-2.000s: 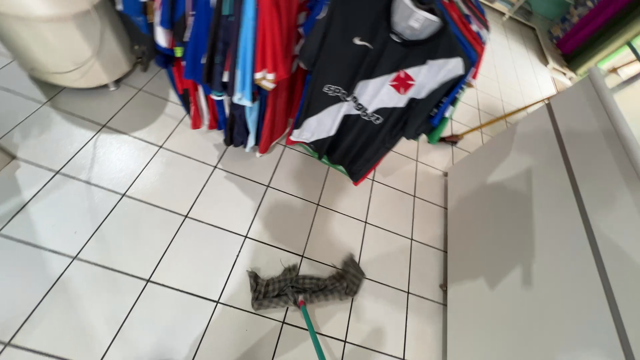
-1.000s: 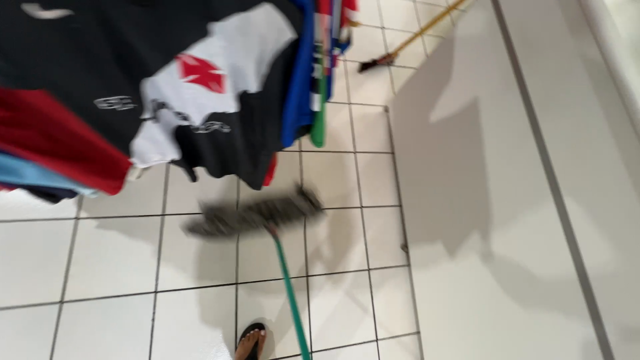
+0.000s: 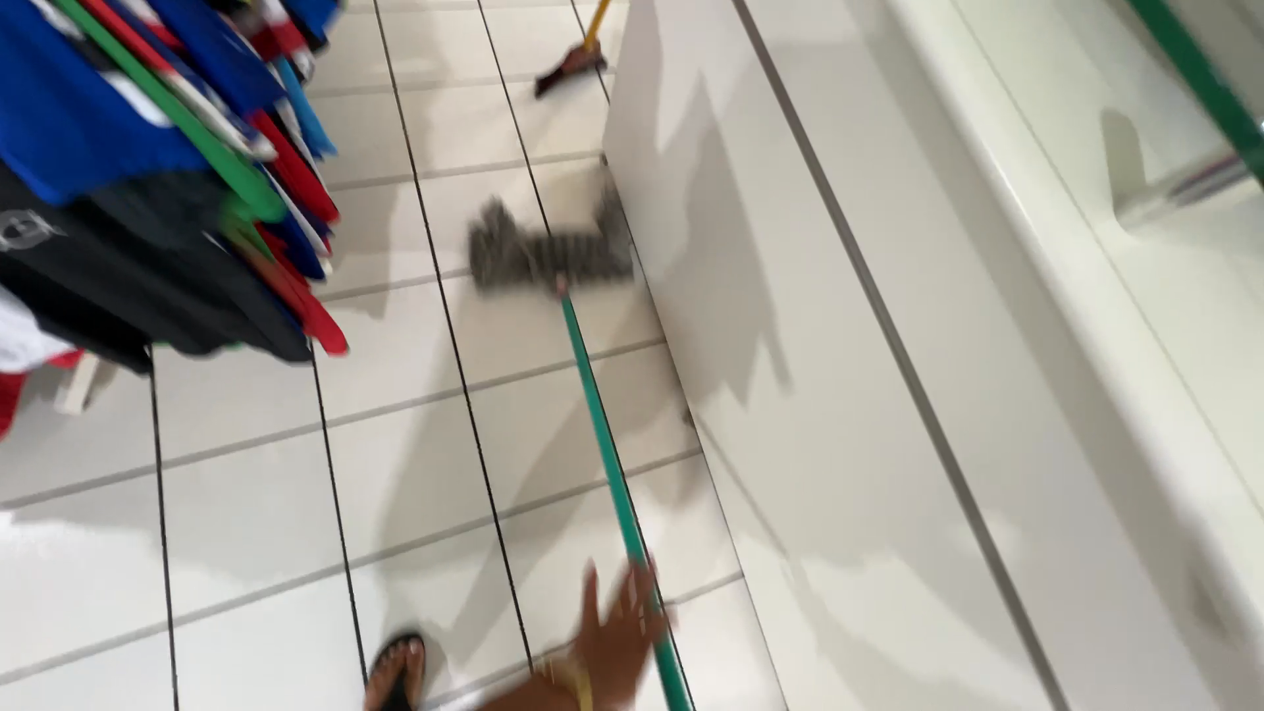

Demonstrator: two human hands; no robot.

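Observation:
A green-handled mop or squeegee [image 3: 604, 425] has a grey checked cloth [image 3: 553, 255] draped over its head, on the tiled floor beside a white panel. My left hand [image 3: 624, 632], a yellowish band at its wrist, reaches in from the bottom edge. Its fingers are spread and overlap the lower part of the green handle; blur hides whether they touch it, but they are not closed round it. My right hand is out of view, and the handle's lower end is cut off by the frame.
Hanging sports shirts [image 3: 197, 188] fill the upper left. A broom head [image 3: 573, 69] on a yellow handle lies at the top. The white panel [image 3: 849, 395] runs along the right. A foot in a black flip-flop [image 3: 397, 671] stands at the bottom.
The cloth-covered head has moved along the floor to beside the white panel. My left hand has come into view at the handle. The view has shifted.

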